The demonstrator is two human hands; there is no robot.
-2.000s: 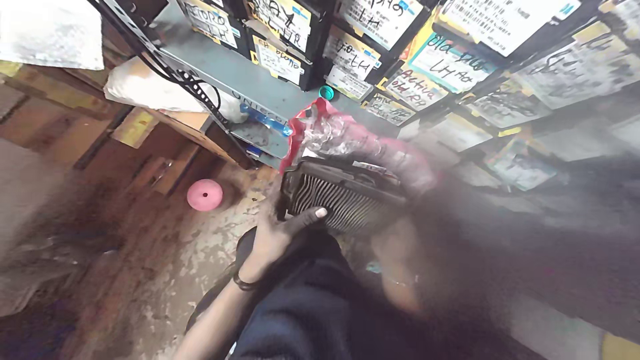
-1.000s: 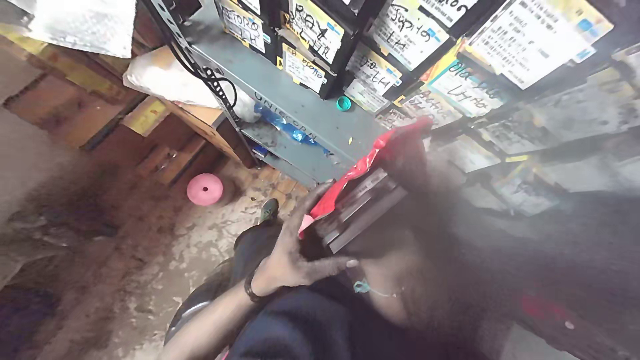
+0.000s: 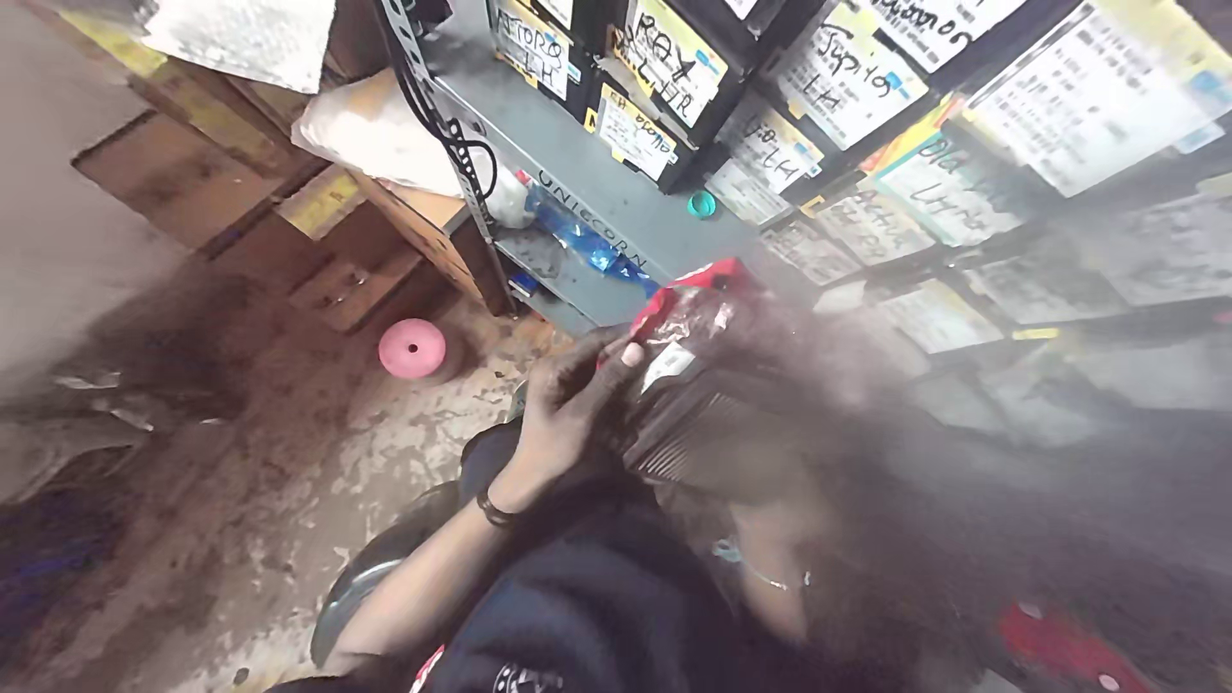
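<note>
My left hand (image 3: pixel 568 409) pinches the edge of a clear plastic bag with red print (image 3: pixel 707 298) between thumb and fingers. A pleated filter with a dark frame (image 3: pixel 688 433) lies just below the bag, over my lap. Whether its upper part is inside the bag cannot be told. A small white label (image 3: pixel 669 364) shows by my left thumb. My right hand (image 3: pixel 784 491) is at the lower right of the filter, blurred by haze, its fingers not distinct. There is a dark band on my left wrist and a thin bracelet on my right.
Ahead stands a grey metal shelf (image 3: pixel 597 226) with a teal bottle cap (image 3: pixel 702 204) and a blue plastic wrapper (image 3: pixel 587 241). Dark bins with handwritten labels (image 3: pixel 847 72) fill the upper right. A pink roll (image 3: pixel 412 348) is on the worn floor at left, near cardboard boxes (image 3: pixel 173 183).
My left hand has moved from the filter's frame to the edge of the bag. The filter's pleats, hidden a second ago, face up again.
</note>
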